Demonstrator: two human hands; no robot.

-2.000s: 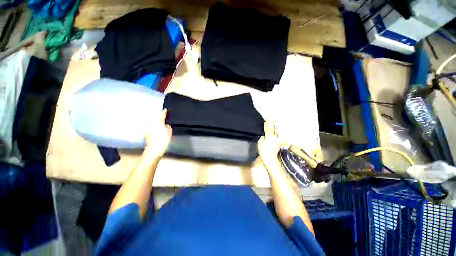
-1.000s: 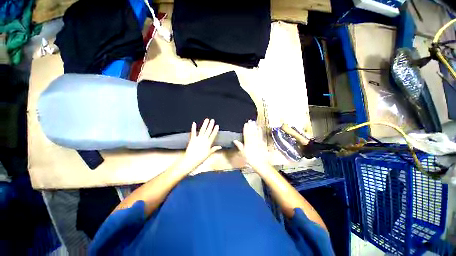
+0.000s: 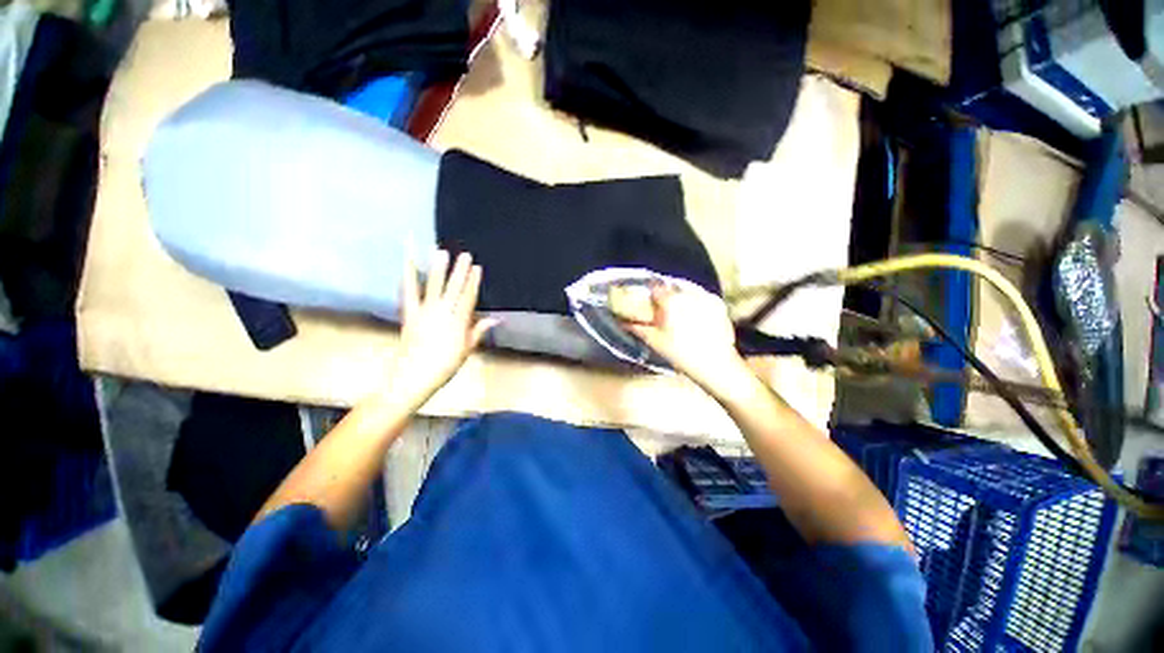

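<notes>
A black garment piece lies flat over the right part of the pale blue-grey padded board, whose left end is bare. My right hand is closed on the handle of the steam iron. The iron's pointed plate points left and rests at the lower right edge of the black piece, partly over the board's front side. My left hand is open, with fingers spread, at the board's front edge by the lower left corner of the piece.
A square black stack is at the upper centre and a looser black pile at the upper left. A dark slab lies left, below the board. A yellow hose and dark cord run right. A blue crate stands lower right.
My right hand has taken hold of the iron and brought it left onto the black piece. My left hand has moved left off the cloth to the board's front edge. The view has shifted.
</notes>
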